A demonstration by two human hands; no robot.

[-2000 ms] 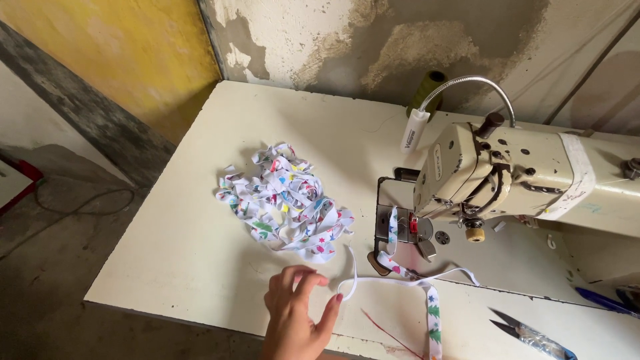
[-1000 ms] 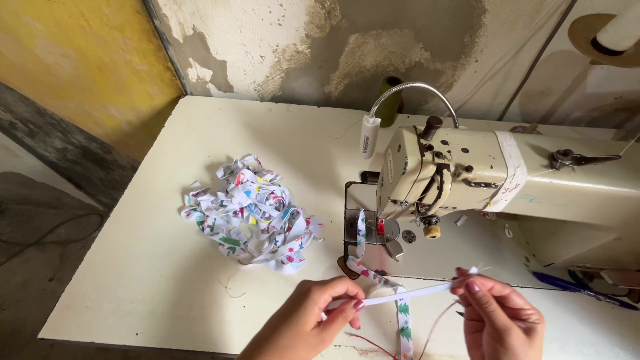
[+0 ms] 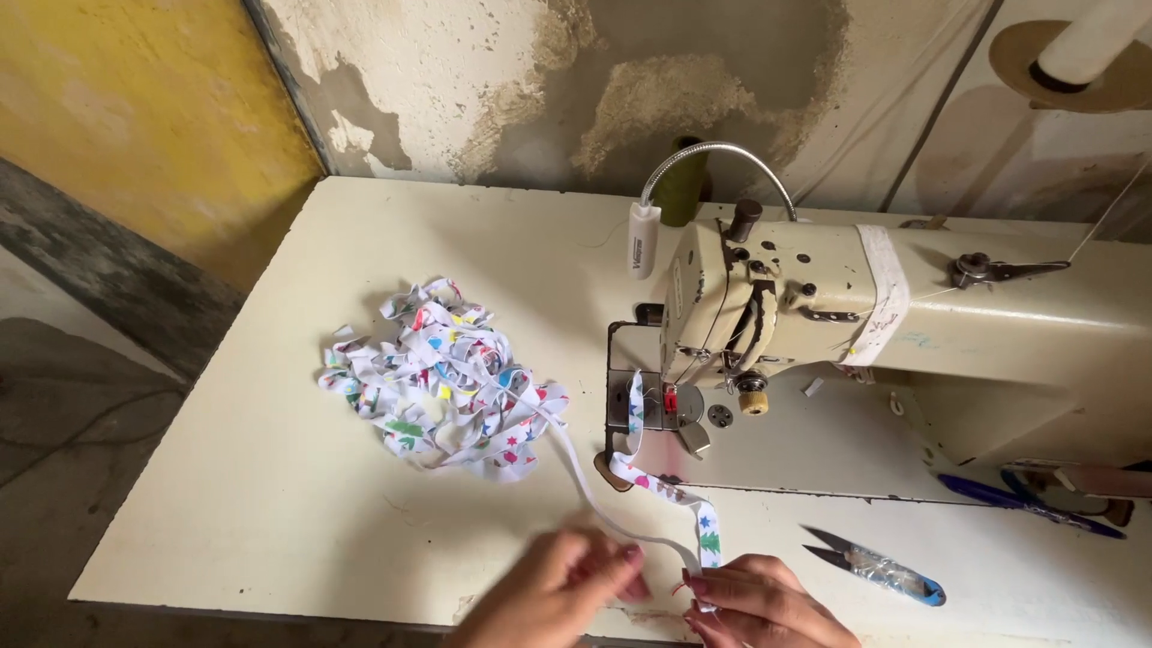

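My right hand [image 3: 760, 598] pinches the printed fabric strip [image 3: 708, 531] near the table's front edge, with the end of a narrow white strip [image 3: 585, 481] at its fingertips. That white strip runs back to a tangled pile of printed fabric strips [image 3: 450, 378] on the left of the table. My left hand [image 3: 576, 571], slightly blurred, is just left of my right one, fingers curled; whether it holds anything cannot be told. The printed strip leads up to the presser foot area [image 3: 670, 399] of a sewing machine [image 3: 792, 297], its far end lying beside the red part there.
Thread snips [image 3: 877, 562] lie right of my right hand. A blue pen [image 3: 1026, 506] rests farther right. A gooseneck lamp [image 3: 643, 238] and a green thread cone [image 3: 679, 184] stand behind the machine head. The white table [image 3: 270, 504] meets a worn wall at the back.
The white strip was stretched between both hands a second ago; now my right hand is at the printed strip and my left hand is off to its left. The view has shifted.
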